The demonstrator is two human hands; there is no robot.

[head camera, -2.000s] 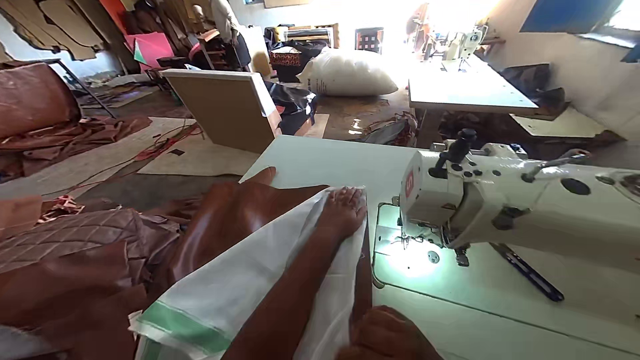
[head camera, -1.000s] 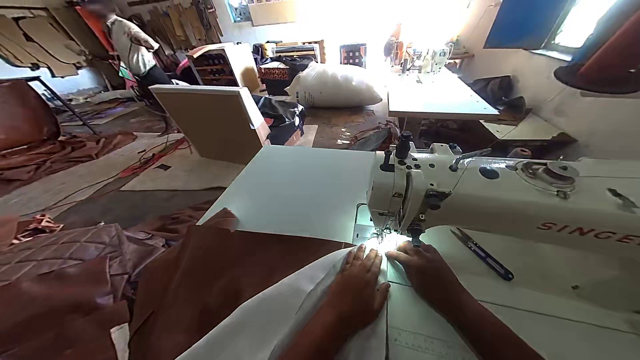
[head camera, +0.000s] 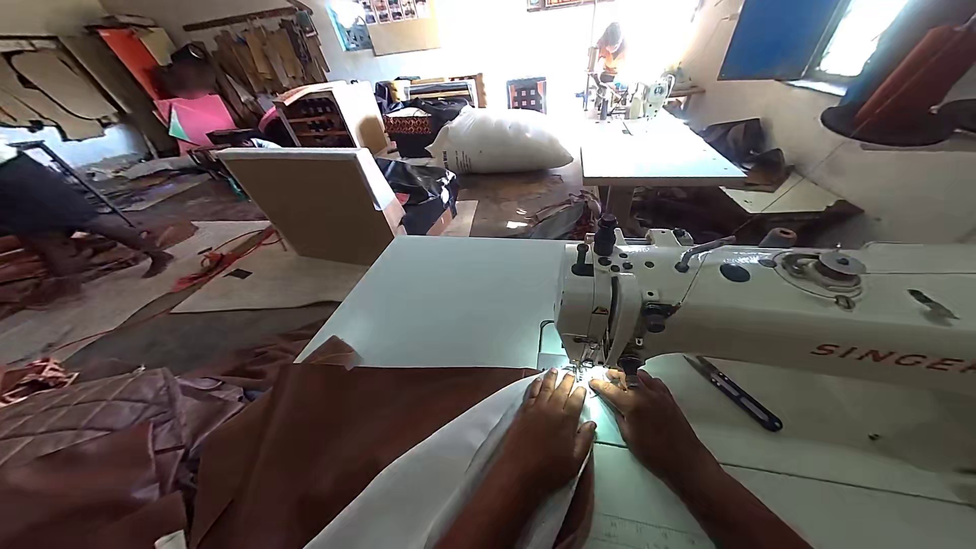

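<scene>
White fabric point(head camera: 415, 476) lies over brown leather point(head camera: 343, 435), its edge running up to the needle area of a Singer sewing machine point(head camera: 732, 305). My left hand point(head camera: 550, 431) presses flat on the white fabric, fingertips just in front of the lit presser foot point(head camera: 581, 367). Close beside it on the right, my right hand point(head camera: 648, 415) has its fingertips by the foot; whether it pinches the material cannot be told. Thread snips or a slim cutter with a dark handle point(head camera: 743, 400) lies on the machine table point(head camera: 450, 297), right of my right hand.
More brown leather, partly quilted point(head camera: 91, 427), is heaped at the left. Beyond the table stand a leaning panel point(head camera: 313, 202), a stuffed white sack point(head camera: 507, 141) and a second sewing table point(head camera: 656, 152). A person's legs point(head camera: 84, 236) show at far left; another person point(head camera: 610, 53) is by the far machine.
Two seconds ago my left hand lay farther left and my right hand was low at the front edge; both are now at the presser foot. The white fabric and leather have moved to the needle area.
</scene>
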